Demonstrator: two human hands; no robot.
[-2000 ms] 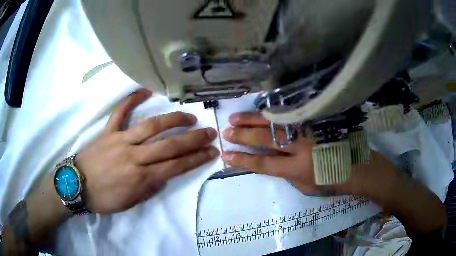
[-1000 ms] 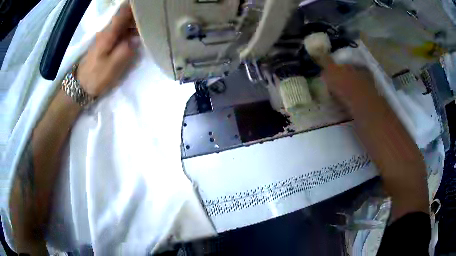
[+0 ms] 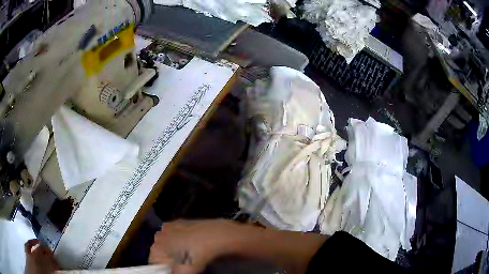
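Observation:
The view has swung to the right. My right hand (image 3: 185, 249) is at the bottom centre below the wood-edged table, its fingers partly cut off by the frame's edge. A thin edge of white cloth (image 3: 115, 269) meets it at the bottom; whether it is gripped cannot be told. Only part of my left hand (image 3: 40, 258) shows at the bottom left corner, beside white fabric (image 3: 13, 243). Another white cut piece (image 3: 88, 150) lies folded across the machine bed. The cream sewing machine (image 3: 48, 64) stands at the upper left; its needle area is not visible.
The printed ruler (image 3: 145, 171) runs along the white table. Two tied bundles of pale cloth (image 3: 292, 160) and white cloth (image 3: 375, 171) lie right of the table. A dark slatted crate (image 3: 351, 67) with a white heap (image 3: 343, 21) stands behind. A blue bag or bin (image 3: 481, 142) is far right.
The view has turned from the needle area to the right side. My right hand has left the machine head and is low in front of the table. My left hand is now mostly out of the picture.

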